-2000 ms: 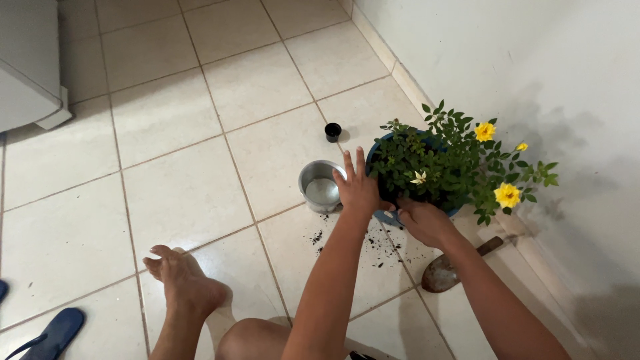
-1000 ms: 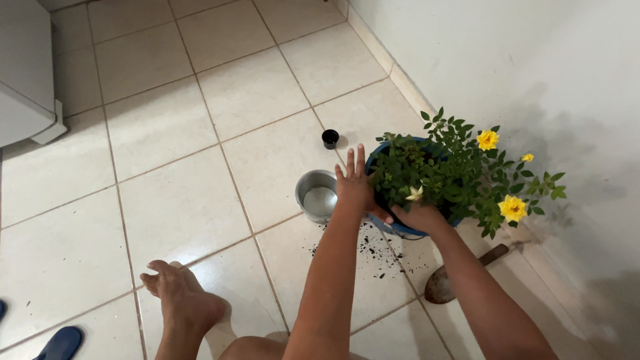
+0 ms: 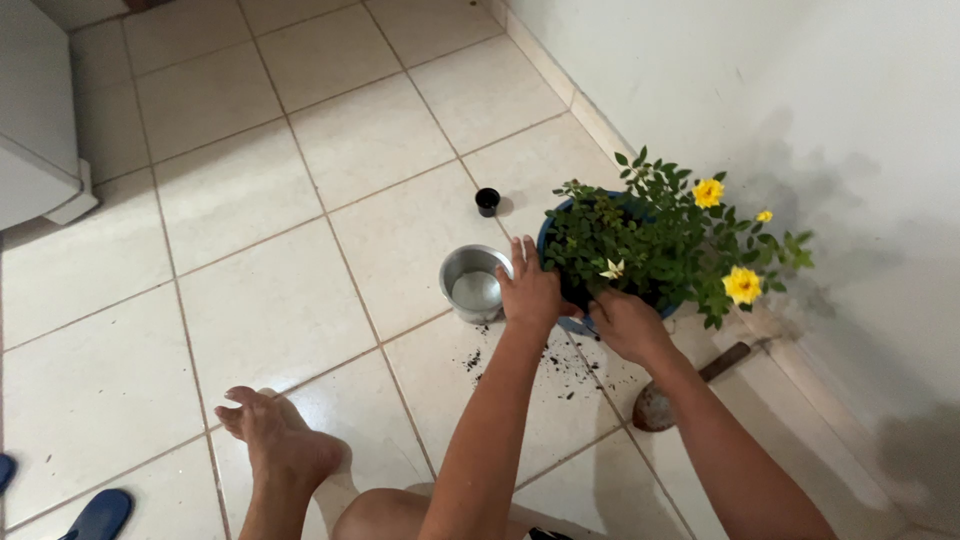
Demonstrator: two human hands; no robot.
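A leafy rose plant (image 3: 652, 240) with yellow flowers (image 3: 742, 285) grows in a round blue pot (image 3: 576, 325) on the tiled floor. My left hand (image 3: 534, 289) rests against the pot's near left rim, fingers spread, with the thumb at the rim. My right hand (image 3: 626, 322) reaches in over the near rim, its fingertips hidden among the leaves and dark soil; whether they hold anything cannot be seen. Just left of my left hand stands a metal pot (image 3: 474, 289), its inside pale and shiny. A small black cup (image 3: 487, 201) stands beyond it.
Dark soil crumbs (image 3: 559, 364) lie scattered below the blue pot. A rusty trowel with a wooden handle (image 3: 724, 361) lies near the wall (image 3: 862, 285), partly behind my right forearm. My bare foot (image 3: 274, 435), blue flip-flops (image 3: 103, 514) and a white appliance (image 3: 37, 112) are at the left.
My right hand has shifted slightly at the near rim, its fingers staying by the soil. My left hand remains at the pot's left side.
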